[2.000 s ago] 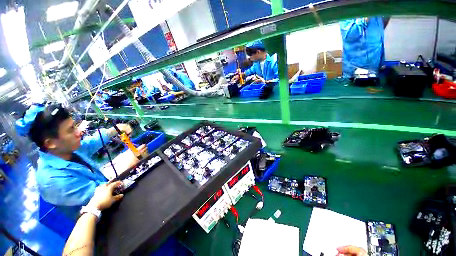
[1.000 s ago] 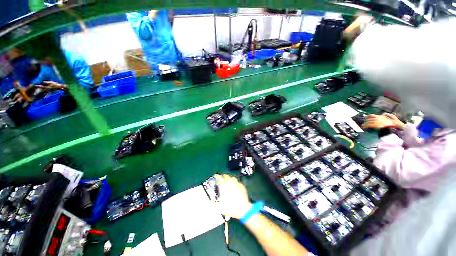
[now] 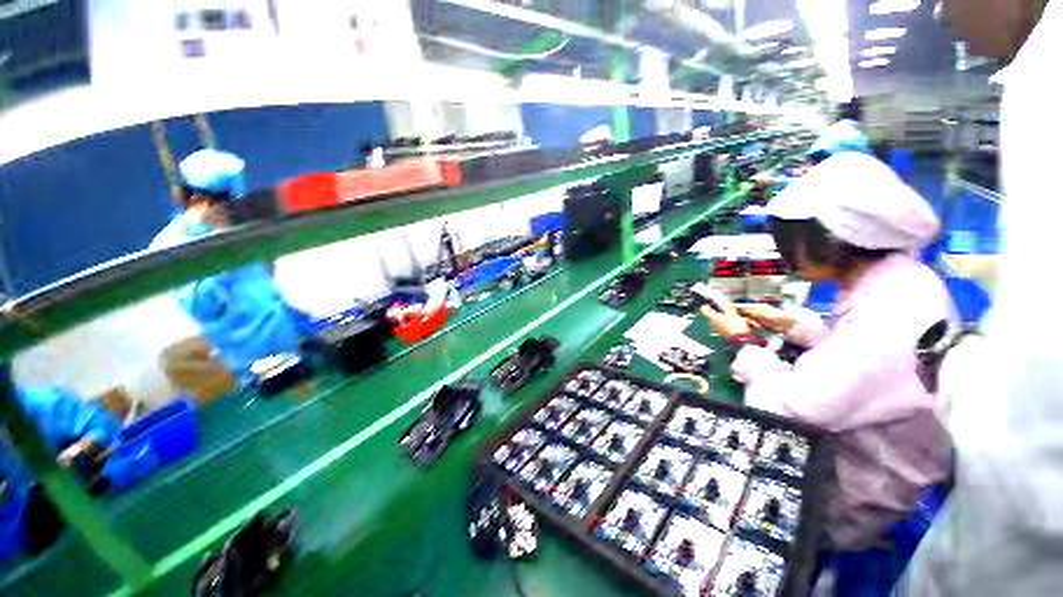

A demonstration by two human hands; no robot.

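Observation:
Neither of my hands is in the picture. A large black foam-lined parts tray [image 3: 668,402] lies nearest in front of me, at the lower right. It holds two blocks of circuit boards [image 3: 713,486] in rows. A black device with a whitish part [image 3: 504,527] lies against the tray's left edge. A thin dark cable shows below it, cut off by the lower edge.
Black open housing assemblies [image 3: 442,421] lie in a row along the green belt. A person in pink [image 3: 868,373] works just beyond the tray. Someone in white stands close at the right edge. A green rail [image 3: 350,210] crosses above. Blue bins [image 3: 157,432] stand at left.
The view has swung to the right. My right hand with its blue wristband, the paper sheets and the left tray have left the picture. The right-hand tray now shows nearer the middle.

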